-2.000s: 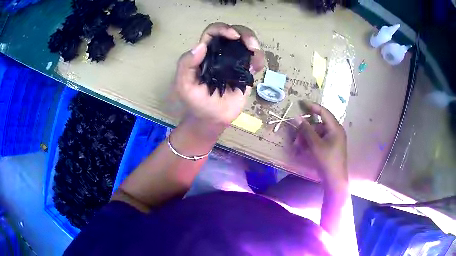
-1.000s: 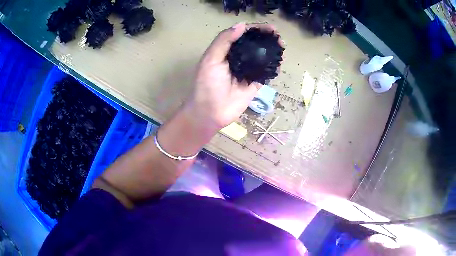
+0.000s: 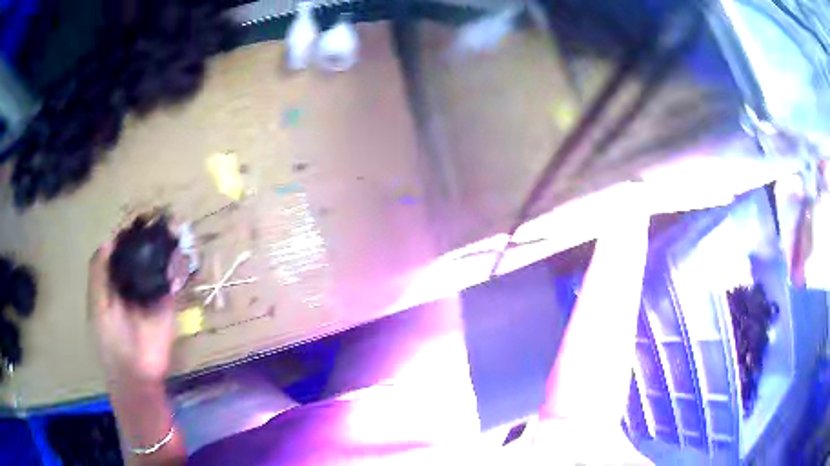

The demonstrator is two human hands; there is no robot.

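My left hand [image 3: 135, 332], at the far left, holds a black spiky piece [image 3: 143, 259] over the cardboard. The piece's rounded side faces up. It partly hides the pale glue dish [image 3: 187, 250] just right of it. White cotton swabs [image 3: 223, 280] lie crossed beside the dish. A blurred, skin-toned shape at the far right edge may be part of my right hand or arm; its fingers cannot be made out.
A heap of black pieces [image 3: 164, 55] lies at the upper left, and a smaller black group [image 3: 14, 305] at the left edge. Two white bottles [image 3: 335, 45] stand at the back. Yellow scraps [image 3: 226, 175] lie on the cardboard [image 3: 364, 227]. A pale crate [image 3: 687, 364] with black pieces is at lower right.
The view has swung right, so the bench and my left hand now appear farther left. The crate at right has come into view. My left hand still holds the black piece.
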